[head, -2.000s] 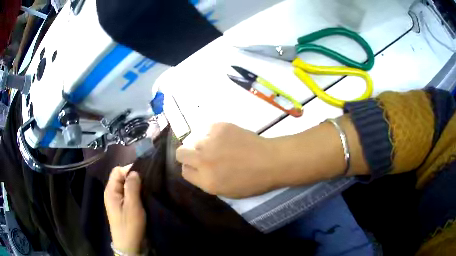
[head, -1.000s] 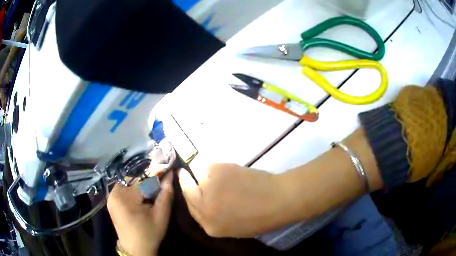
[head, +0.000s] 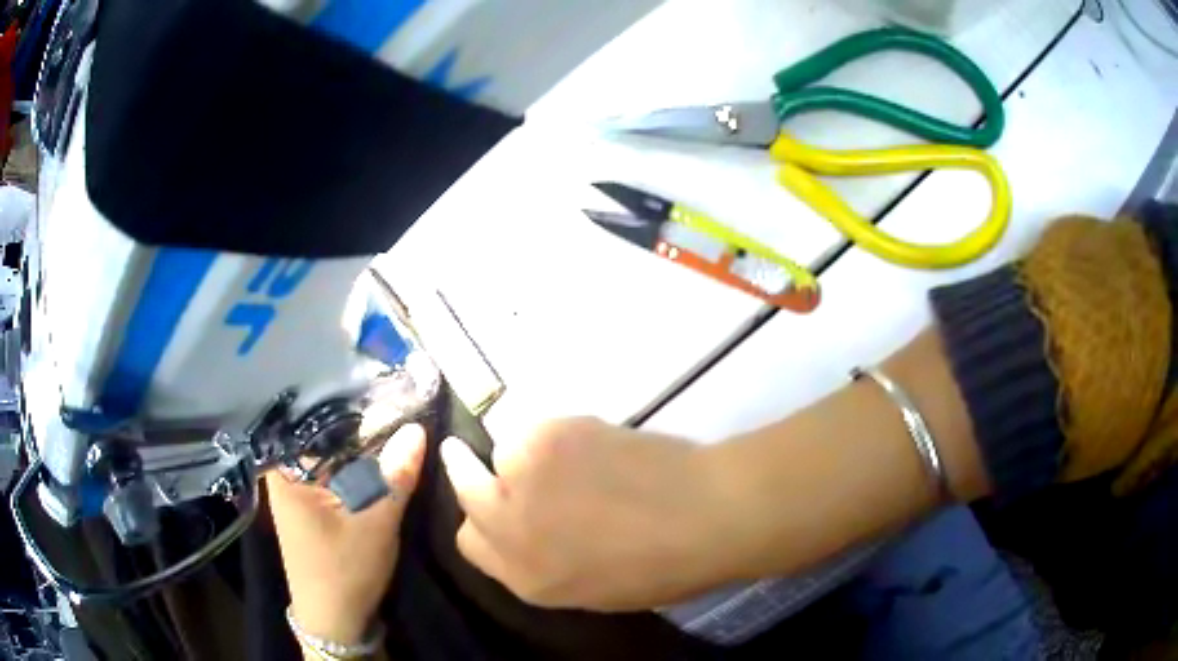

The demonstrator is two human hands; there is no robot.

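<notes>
The dark garment piece [head: 433,568] lies under the machine head and hangs down in front. Its edge runs up to the shiny presser foot area [head: 388,400]. My left hand [head: 339,536] is left of the cloth edge, its thumb beside the foot and the cloth held under its fingers, which are partly hidden behind the metal parts. My right hand [head: 581,510] is right of the foot, fingers curled and pinching the cloth edge. A small brass-edged rectangle [head: 468,349] lies beside the foot.
Fabric shears with green and yellow handles [head: 891,155] and thread snips [head: 711,248] lie on the white table [head: 556,271] beyond my right hand. The white machine head [head: 194,349] fills the left, wrapped by a black cloth band [head: 284,129]. A curved metal guard [head: 155,581] is at lower left.
Since two seconds ago my left hand has moved up to the foot, and my right hand sits lower in view. In the last second, the cloth edge beside the foot shows more.
</notes>
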